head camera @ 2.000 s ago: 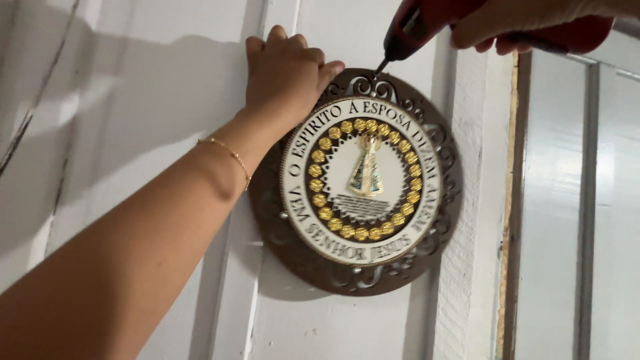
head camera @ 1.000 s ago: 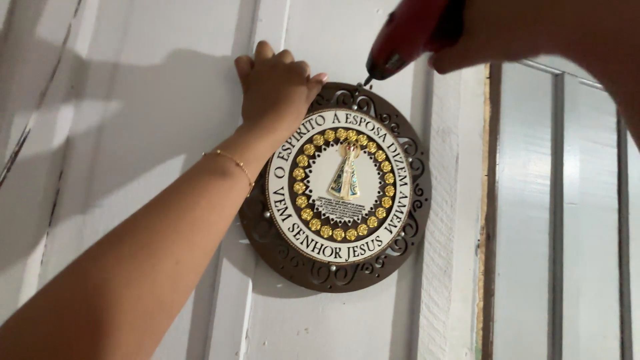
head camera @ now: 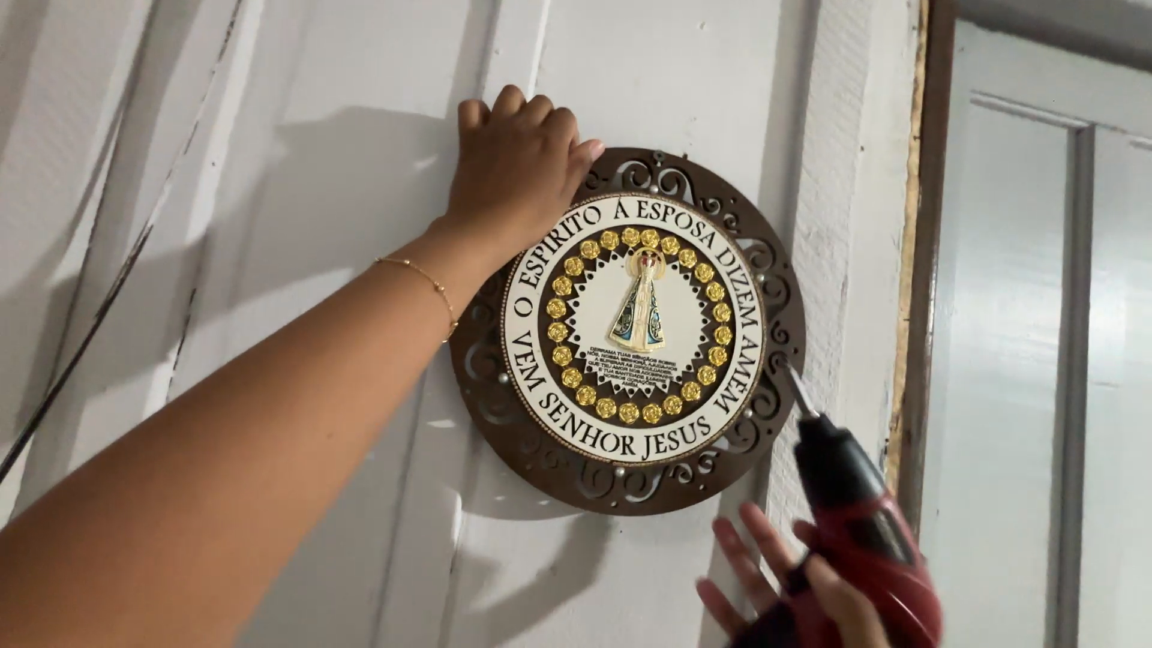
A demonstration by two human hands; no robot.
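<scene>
A round dark-brown wall plaque (head camera: 549, 468) with scrollwork, a white lettered ring, gold roses and a small robed figure (head camera: 641, 310) lies against a white plank wall. My left hand (head camera: 520, 166) grips its upper left rim, fingers curled over the edge, with a thin chain bracelet on the wrist. At lower right my right hand (head camera: 792, 576) holds a red and black cordless screwdriver (head camera: 864, 504), its fingers partly spread and its palm against the tool. The tool's bit (head camera: 801, 391) points up and left, in front of the plaque's right rim; whether it touches cannot be told.
White wall boards (head camera: 342, 270) with raised battens surround the plaque. On the left a dark cable (head camera: 117, 283) runs diagonally along the wall. To the right stand a rough white post (head camera: 832, 180), a brown frame edge (head camera: 931, 225) and a pale panelled door (head camera: 1008, 360).
My right hand and the screwdriver have moved from the plaque's top edge down to its lower right. My left hand still grips the upper left rim.
</scene>
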